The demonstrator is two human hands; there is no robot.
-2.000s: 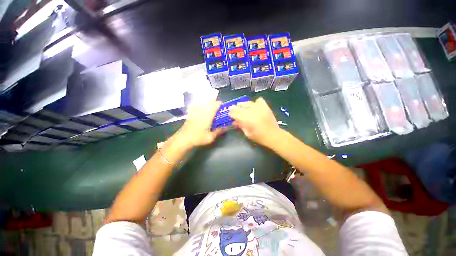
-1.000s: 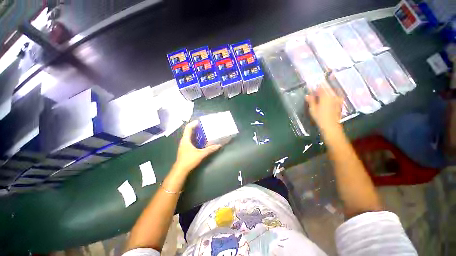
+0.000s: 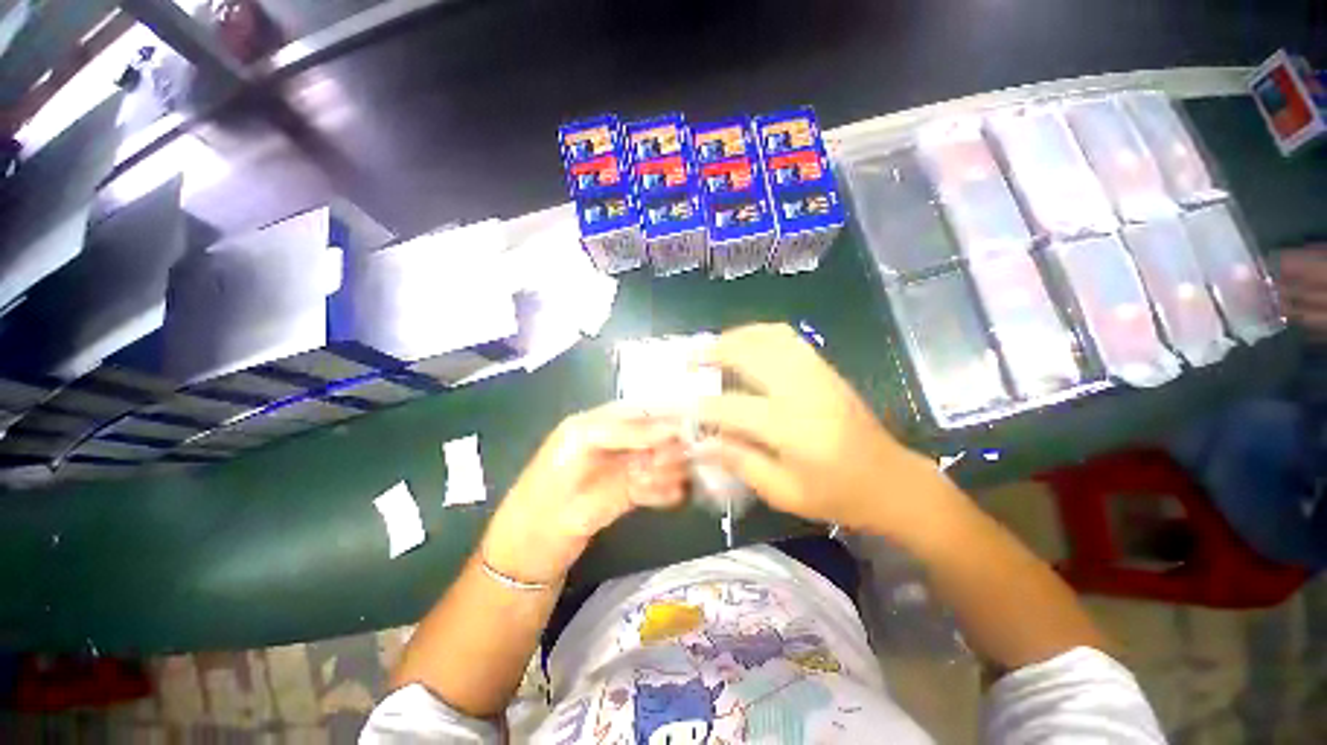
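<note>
My left hand (image 3: pixel 604 473) and my right hand (image 3: pixel 793 422) are together at the middle of the bench. Their fingers are around a pale, shiny bagged product (image 3: pixel 716 477), blurred and mostly hidden by the fingers. A carton (image 3: pixel 662 367) with its white side showing lies just beyond my hands, partly covered by the right one. The clear plastic tray (image 3: pixel 920 338) is at the right, with bagged items in most pockets and dark, empty-looking pockets at its left end.
Several blue-and-red retail boxes (image 3: pixel 699 189) stand in rows beyond my hands. Open cartons (image 3: pixel 262 291) lean at left. Two white paper slips (image 3: pixel 463 470) lie left of my hands. The black conveyor (image 3: pixel 873 44) runs behind. Another person's hand (image 3: pixel 1300 288) and a red stool (image 3: pixel 1179 531) are at right.
My right hand has come back from the tray to my left hand, now with the bagged product between them. My left hand has let go of the carton, which lies beyond. The view has shifted.
</note>
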